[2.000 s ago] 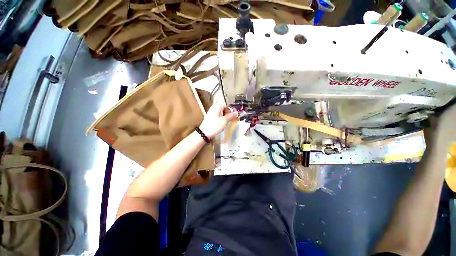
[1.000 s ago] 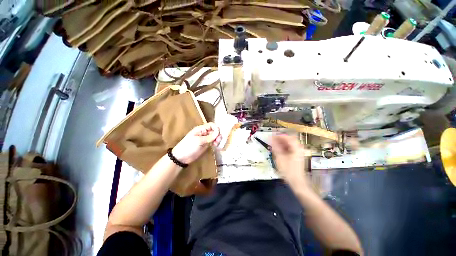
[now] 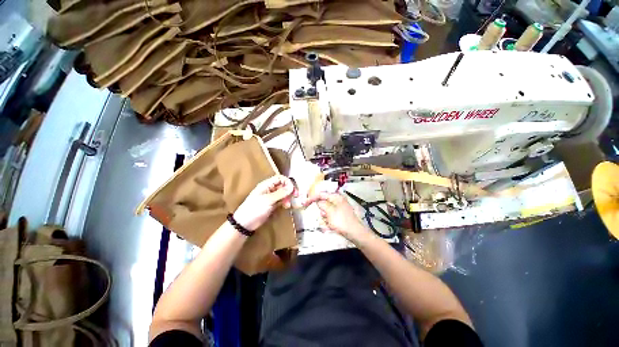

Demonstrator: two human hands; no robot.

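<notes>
The brown bag body lies left of the needle area, with pale binding tape along its upper edges. My left hand is over its right edge, fingertips pinched; whether they grip the edge or a thread cannot be told. My right hand is just right of it, fingertips close together and nearly meeting the left ones; anything between them is too small to tell. Tan binding tape runs along the bed of the white sewing machine. Dark green scissors lie on the bed beside my right hand.
A tall pile of brown bags stands behind. More bags with looped straps are at lower left. Thread cones stand behind the machine, a yellow disc is at the far right, and clear plastic hangs at the front edge.
My right hand has come from the machine's right end, past the scissors, to beside my left hand. My left hand has moved from the needle area back over the bag's right edge.
</notes>
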